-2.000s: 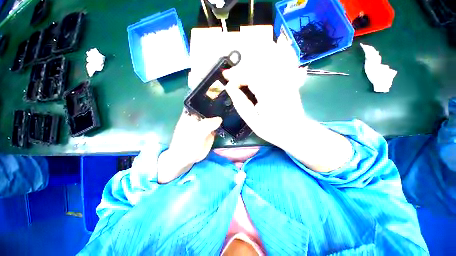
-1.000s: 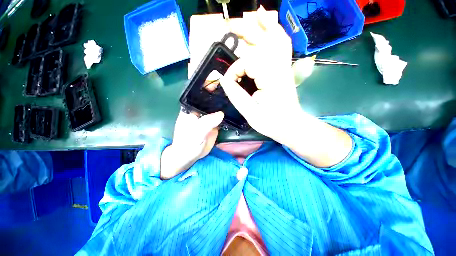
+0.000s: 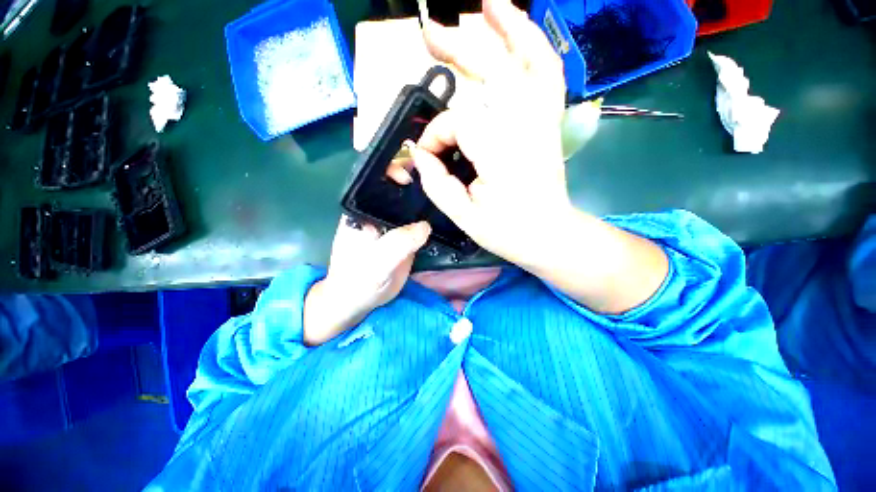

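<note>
A black open housing (image 3: 384, 187) with a loop at its upper corner is tilted over the bench's front edge. My left hand (image 3: 370, 264) grips its lower edge, thumb on top. My right hand (image 3: 509, 144) reaches over the housing, thumb and index fingertips close together inside it beside a small pale spot; whether they hold a small part cannot be told. A thin red line shows inside the housing near the loop. A pale yellow-green squeeze bottle (image 3: 580, 129) shows beside my right hand, partly hidden by it; whether the hand holds it is unclear.
The cream fixture (image 3: 379, 72) lies behind the hands. A blue bin of white parts (image 3: 240, 82) stands left, a blue bin of black parts (image 3: 574, 72) and a red bin (image 3: 744, 19) right. Tweezers (image 3: 639, 112), tissues (image 3: 165, 103) (image 3: 744, 110) and black housings (image 3: 147, 200) lie on the green mat.
The right thumb and index finger have come closer together inside the housing. The squeeze bottle beside my right hand has come into view. The bench scene has shifted slightly up in the picture.
</note>
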